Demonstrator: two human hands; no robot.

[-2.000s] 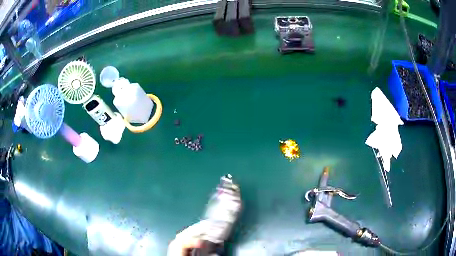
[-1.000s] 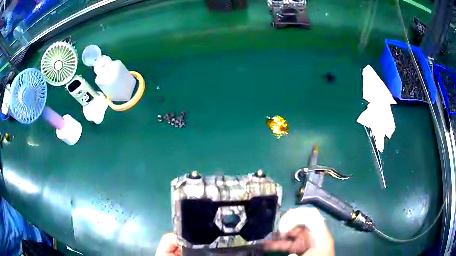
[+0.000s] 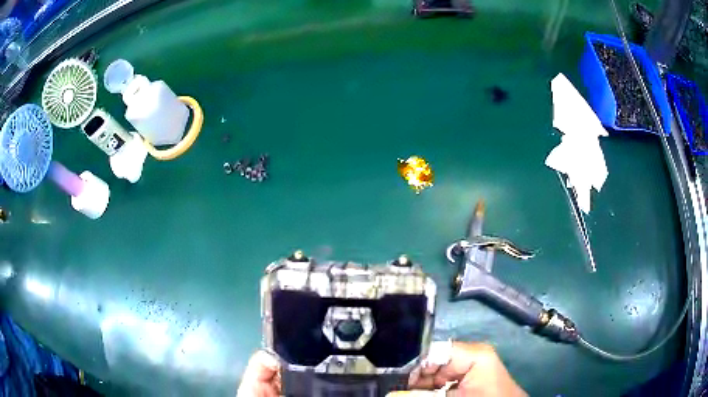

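A camera housing (image 3: pixel 347 284) with mottled grey camouflage, two dark front windows and a hexagonal ring round the central opening is held at the bottom centre, its front facing up. My left hand (image 3: pixel 260 377) grips its lower left side and is cut off by the bottom edge. My right hand (image 3: pixel 466 372) grips its lower right side, with white coverings on the fingertips. The lower part of the housing and the fingers behind it are hidden.
An air blow gun (image 3: pixel 497 288) lies right of the housing, tweezers (image 3: pixel 579 225) and white wipes (image 3: pixel 577 147) beyond. Amber film (image 3: pixel 417 173) and small dark parts (image 3: pixel 248 168) lie mid-bench. Fans (image 3: pixel 70 93) and a white bottle (image 3: pixel 157 113) stand left; a blue bin (image 3: pixel 626 85) is at right.
The housing, blurred and on edge two seconds ago, now faces up in both hands. My right hand has moved in closer to it since one second ago. The bench view has shifted up and left.
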